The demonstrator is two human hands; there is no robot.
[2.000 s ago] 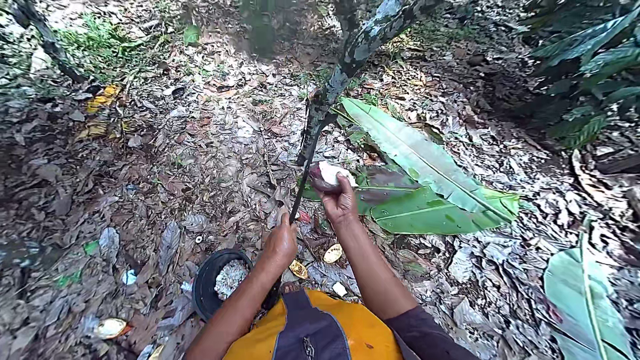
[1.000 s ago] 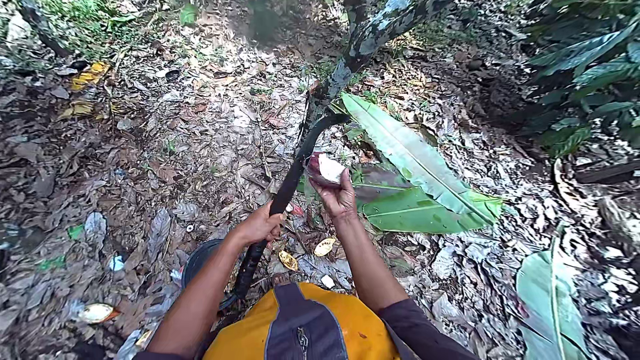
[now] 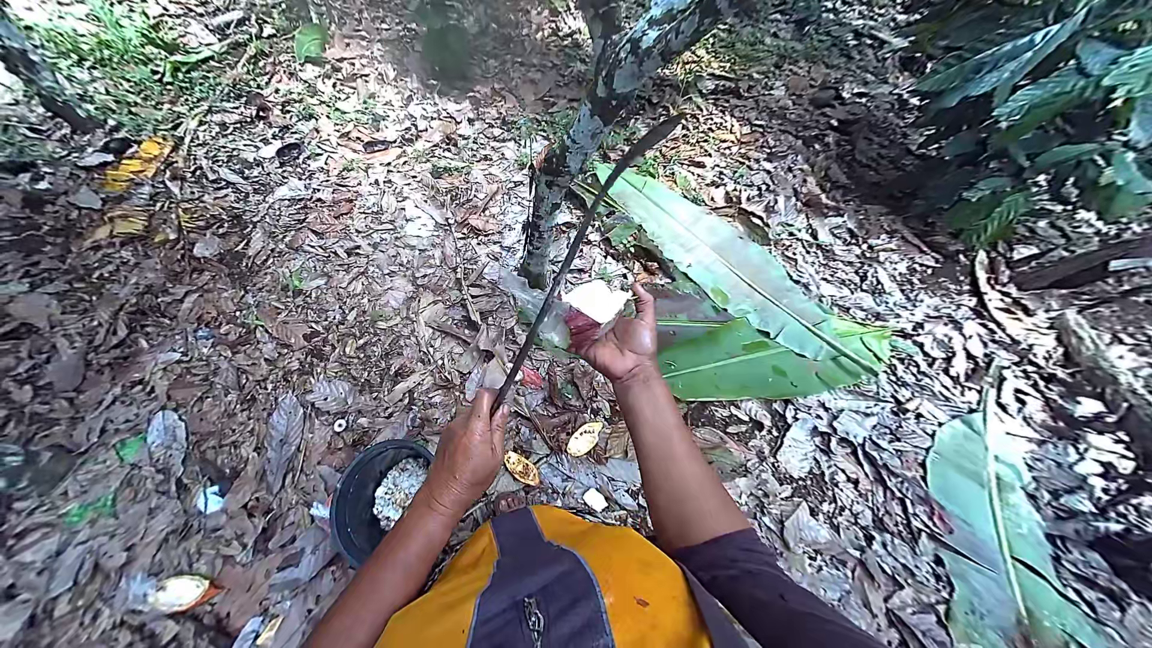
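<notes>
My left hand point(image 3: 468, 450) grips the lower end of a machete point(image 3: 562, 270), whose long dark blade slants up and right with its edge turned toward me. My right hand point(image 3: 625, 342) holds a dark red cacao pod point(image 3: 585, 328) with white pulp point(image 3: 596, 300) showing on its upper side. The blade passes just left of the pod; whether they touch I cannot tell. Left of my left forearm stands a black bucket point(image 3: 346, 504), partly hidden by that arm, with whitish wet cacao beans point(image 3: 399, 492) inside. Two opened pod halves point(image 3: 585, 438) point(image 3: 522, 469) lie between my forearms.
A slender tree trunk point(image 3: 562, 171) rises just ahead. Large green banana leaves point(image 3: 747, 279) lie right of it, and another point(image 3: 994, 522) lies at lower right. Leafy branches point(image 3: 1062, 108) hang at upper right. An opened pod piece point(image 3: 180, 594) rests on leaf litter at lower left.
The machete has turned in my left hand: its broad dark side showed a second ago, while its blade now looks thin. More of the bucket shows now than a second ago.
</notes>
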